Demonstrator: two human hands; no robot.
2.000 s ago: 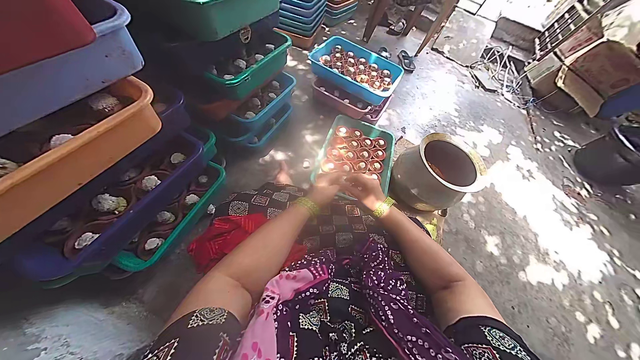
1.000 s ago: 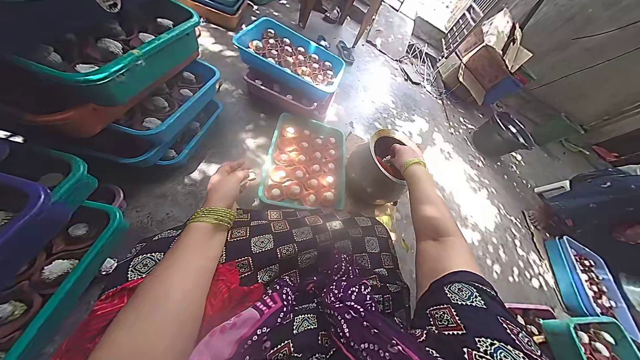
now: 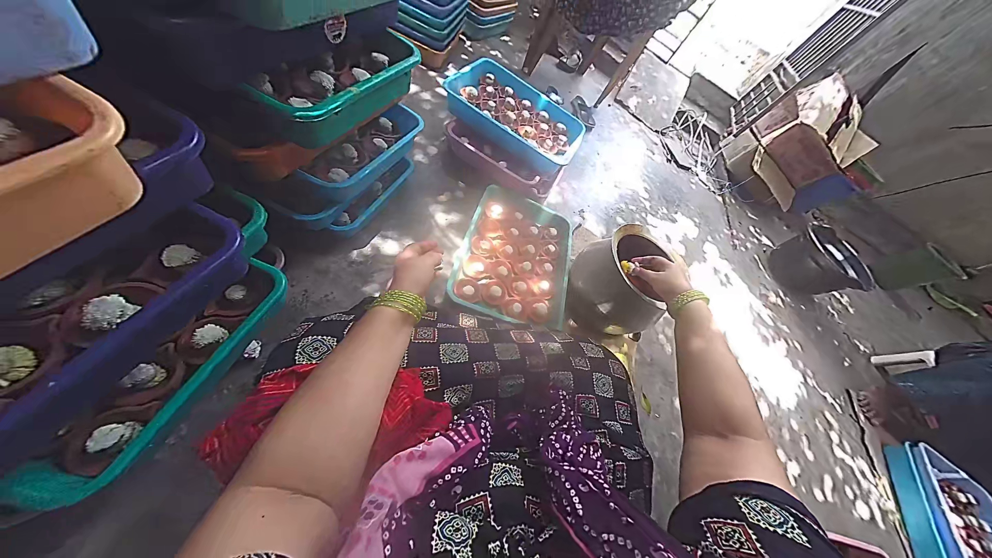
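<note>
My right hand is at the mouth of a metal pot, its fingertips pinching a small yellow and white piece. My left hand hovers near the left edge of a pale green plastic tray; its fingers are curled, and whether they hold anything cannot be told. Rows of small reddish-brown clay cups with round white tops fill that tray, which lies on the floor in front of my knees. The pot stands against the tray's right side. Its inside is dark, and the contents are hidden.
Stacked plastic trays of similar cups rise at the left. A blue tray of cups sits on a pink one beyond the green tray. At the right are cardboard boxes, a dark bucket and part of another person beside more trays.
Both hands were together over the green tray two seconds ago, then moved apart. My right hand was inside the pot one second ago; now its fingertips show at the mouth with the yellow and white piece.
</note>
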